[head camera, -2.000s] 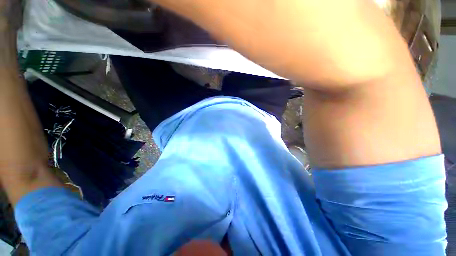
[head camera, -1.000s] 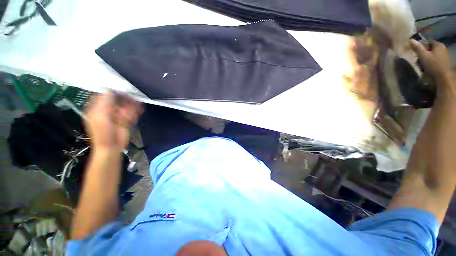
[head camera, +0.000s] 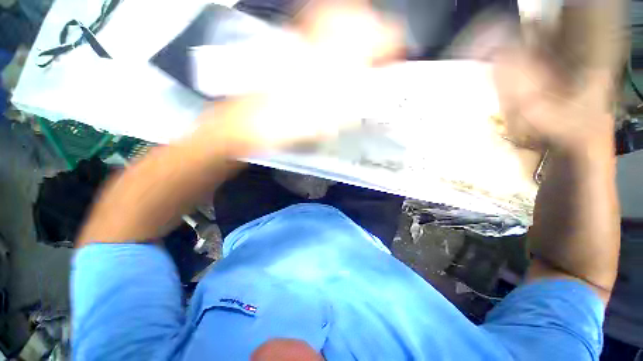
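A dark garment piece (head camera: 182, 55) lies on the white-covered table (head camera: 148, 99); only its left end and part of its upper edge show. The rest is hidden by a bright white area, perhaps cloth or glare; I cannot tell which. My left hand (head camera: 349, 32) is strongly blurred over the far middle of the table, near the dark stack (head camera: 441, 25). My right hand (head camera: 529, 95) is blurred over the table's right end. I cannot tell whether either hand holds anything. The iron cannot be made out.
A thin looped black ribbon (head camera: 77, 34) lies at the table's far left. A green crate (head camera: 88, 144) and a dark heap (head camera: 67, 201) are below the left edge. Crumpled clear plastic (head camera: 465, 220) hangs under the near right edge.
My left hand has moved from the table's near left edge to its far middle. My right hand has moved left from the iron. The dark piece is now mostly hidden.
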